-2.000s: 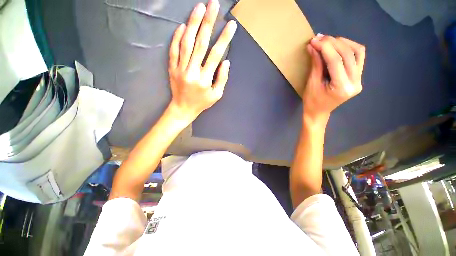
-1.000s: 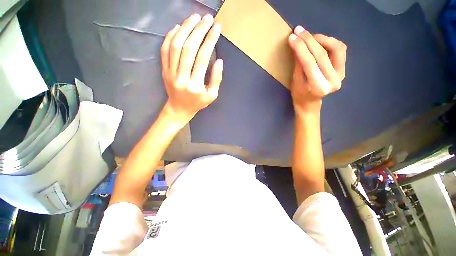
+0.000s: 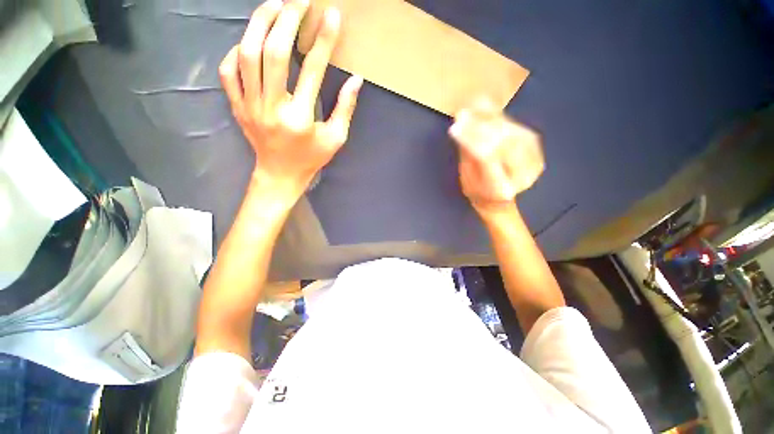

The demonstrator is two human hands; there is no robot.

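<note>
A tan cardboard template [image 3: 424,55] lies slanted on a dark navy garment panel [image 3: 390,178], which is spread on the grey table cover [image 3: 182,127]. My left hand [image 3: 284,102] lies with fingers spread over the template's left end and the dark cloth beside it. My right hand [image 3: 496,157] is blurred, its fingers bunched together at the template's lower right edge. Whether it pinches a small thing cannot be seen. A thin dark line shows on the panel near my right forearm.
Layered pale grey-green cut pieces [image 3: 102,297] hang at the table's left. The browner near edge of the cover runs just before my body. Blurred equipment and a pale post [image 3: 704,364] stand below right.
The template has turned flatter and moved left in view, and its right end now shows. My left hand has moved left onto its end. My right hand has moved down to the lower edge.
</note>
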